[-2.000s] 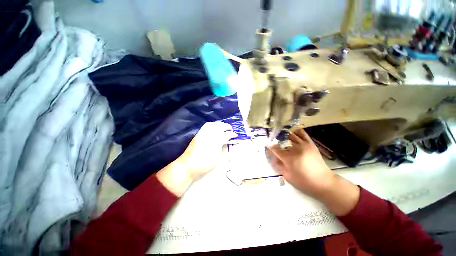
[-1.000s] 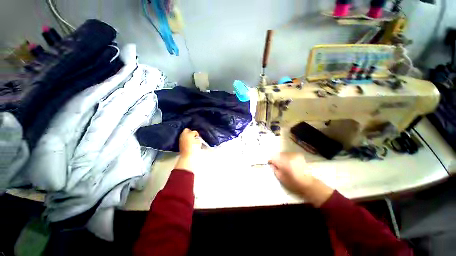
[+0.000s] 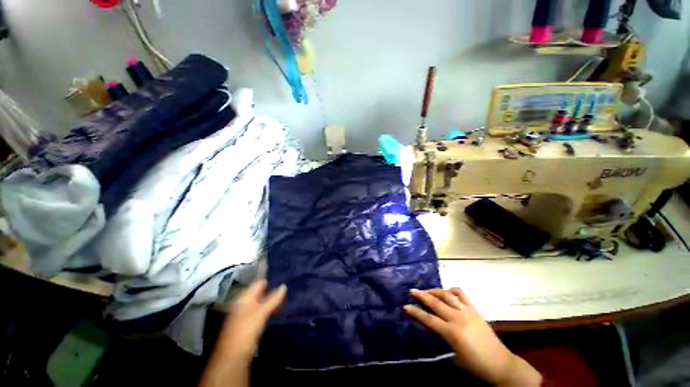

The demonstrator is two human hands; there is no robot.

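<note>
A shiny navy quilted panel (image 3: 348,257) lies spread navy side up on the table left of the machine head. Its near end hangs past the table's front edge, with a thin pale edge along the bottom. My left hand (image 3: 252,308), slightly blurred, is at its lower left edge, thumb and fingers apart. My right hand (image 3: 452,317) rests on its lower right part, fingers spread. The cream sewing machine (image 3: 545,170) stands right of the panel. The needle area is hard to make out.
A tall stack of pale pieces (image 3: 204,204) with navy ones on top stands at the left. A flat black object (image 3: 507,227) and a dark tangled cluster (image 3: 586,248) lie under the machine arm. A brown-handled tool (image 3: 428,91) stands upright behind the head.
The navy panel has come out from beside the needle toward me and lies spread flat. My right hand has moved from the bare table onto it; my left hand is lower.
</note>
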